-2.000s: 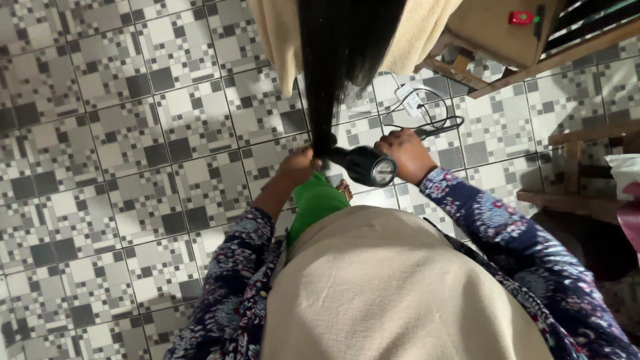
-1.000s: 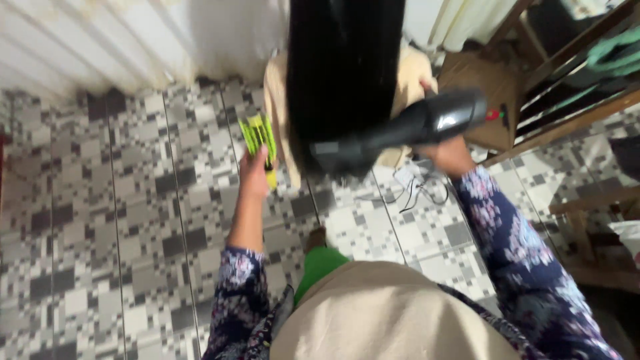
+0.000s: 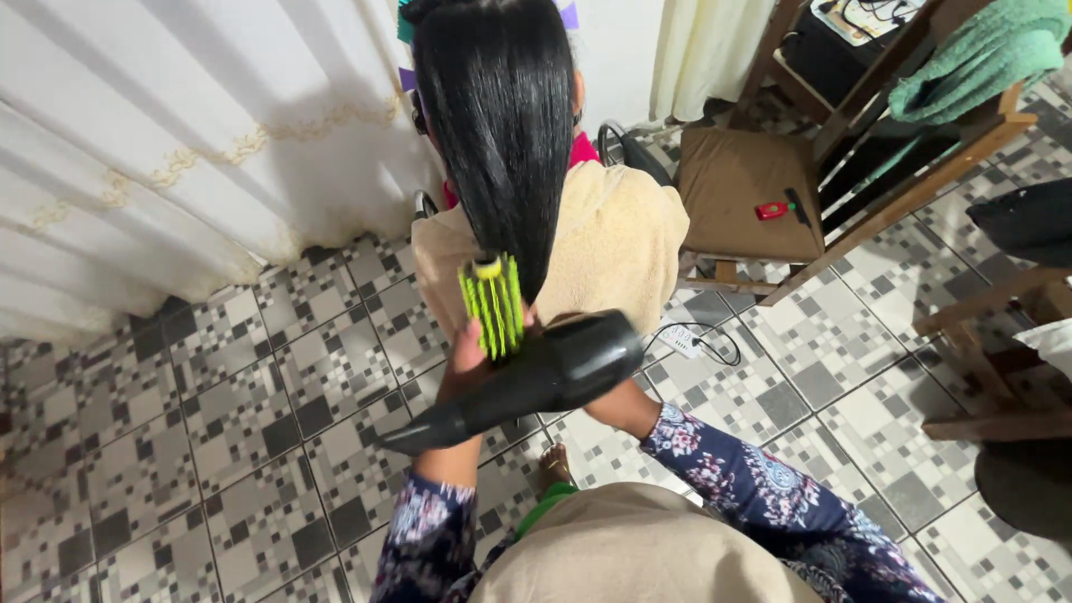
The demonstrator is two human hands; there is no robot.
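Observation:
A seated person with long, straight dark hair [image 3: 502,126] has their back to me and a beige towel [image 3: 620,243] over their shoulders. My left hand [image 3: 469,356] holds a round hairbrush with yellow-green bristles [image 3: 492,306] upright at the hair's lower end. A black hair dryer [image 3: 536,373] lies across in front of my hands, its nozzle toward the lower left. My right hand [image 3: 615,402] is largely hidden behind the dryer and grips it; the handle is out of sight.
A wooden chair with a brown cushion [image 3: 745,193] stands at the right, a small red bottle [image 3: 772,210] on it and a green towel [image 3: 980,63] over its back. A power strip [image 3: 680,337] with a cable lies on the tiled floor. White curtains [image 3: 318,151] hang at the left.
The brush has come from the left of the hair to its lower end. The dryer's nozzle now points lower left, below the hair ends. The view takes in more of the seated person.

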